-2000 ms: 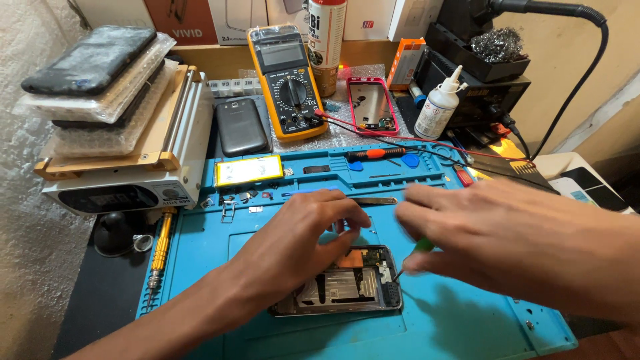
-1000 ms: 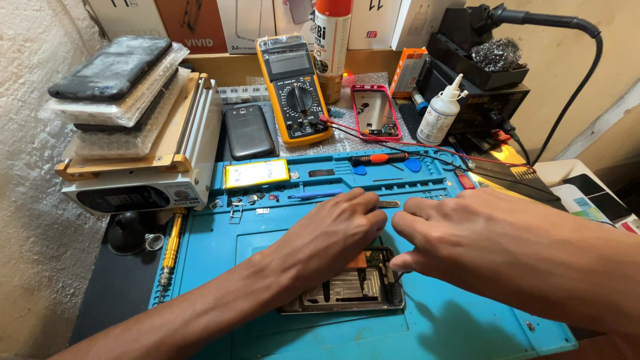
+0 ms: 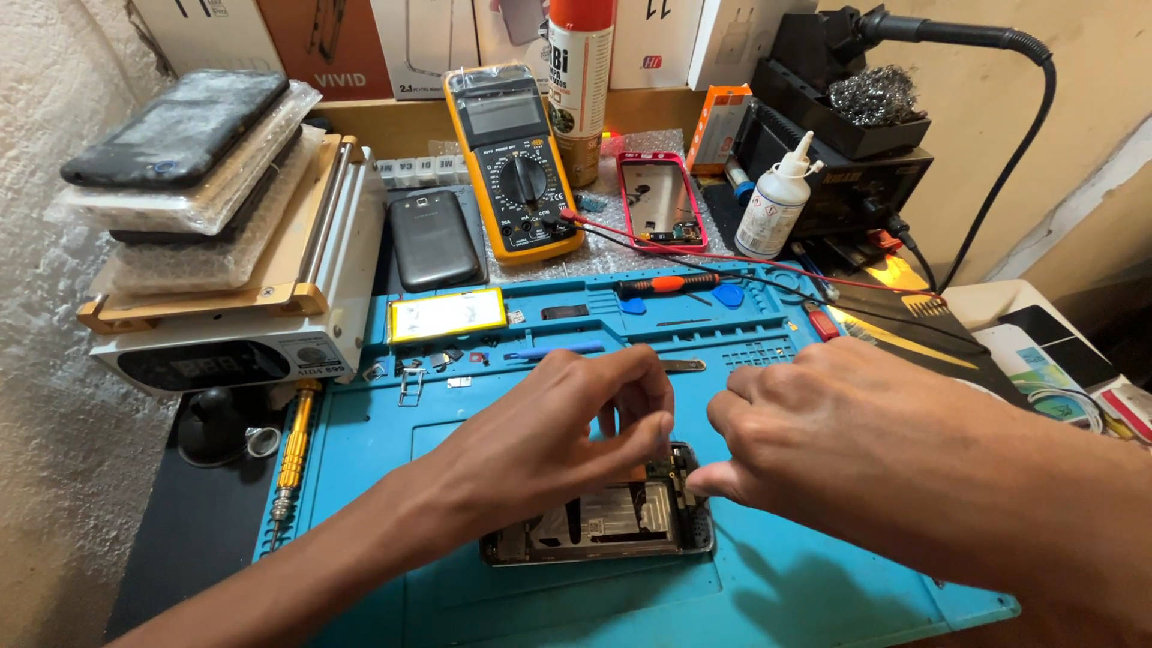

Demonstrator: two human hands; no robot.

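Note:
An opened smartphone (image 3: 612, 522) lies on a blue silicone repair mat (image 3: 432, 576), its metal frame and inner parts bare. My left hand (image 3: 576, 405) is over the phone's upper edge, thumb and fingers bent toward each other; whether something small is between them cannot be told. My right hand (image 3: 783, 432) is at the phone's right end, fingers curled and thumb near the frame; what it holds is hidden. Behind my hands on the mat are a metal tool (image 3: 682, 365), a blue pry tool (image 3: 553, 350), a battery (image 3: 448, 315) and a SIM tray (image 3: 411, 387).
A yellow multimeter (image 3: 517, 171), spray can (image 3: 580, 90) and white bottle (image 3: 774, 207) stand behind the mat. Red and black leads cross its back right. A screen-separating machine (image 3: 225, 346) bears stacked phones at left. A gold screwdriver (image 3: 292, 450) lies on the left edge.
The green-handled tool seen at my right hand two seconds ago is out of sight. My left hand's fingers, bunched a second ago, now arch with a gap between them.

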